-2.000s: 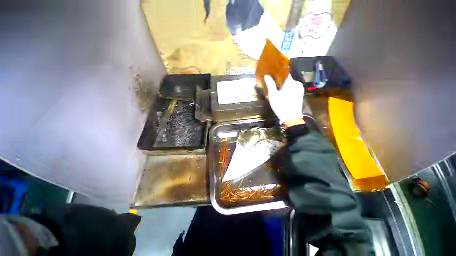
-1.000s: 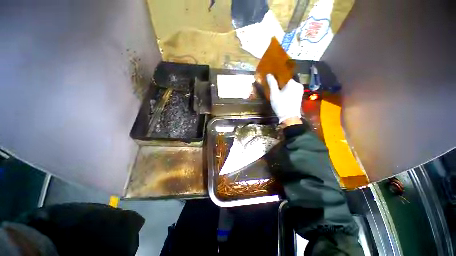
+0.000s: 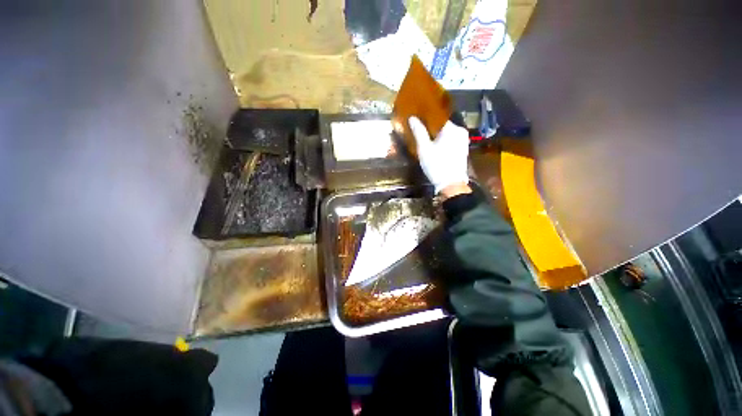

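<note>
My right hand (image 3: 443, 154), in a white glove, grips the lower edge of an orange-brown sheet (image 3: 421, 96). The sheet stands tilted over the right end of the solder pot (image 3: 346, 176). The pot's bright rectangle (image 3: 362, 140) shows left of the sheet. Whether the hand also holds a small part behind the sheet is hidden. My left hand cannot be made out; only a dark sleeve and a blurred pale patch show at the lower left corner.
A steel tray (image 3: 332, 280) holds copper strands (image 3: 382, 305) and a white cloth (image 3: 381, 244). A black dross tray (image 3: 272, 195) stands left. A controller (image 3: 512, 118) with a blue-handled tool (image 3: 488, 118) and a spare orange strip (image 3: 529, 213) are right. Grey walls flank the bench.
The whole view has shifted, so the bench sits further left in the picture. My right hand still holds the orange sheet at about the same place by the pot.
</note>
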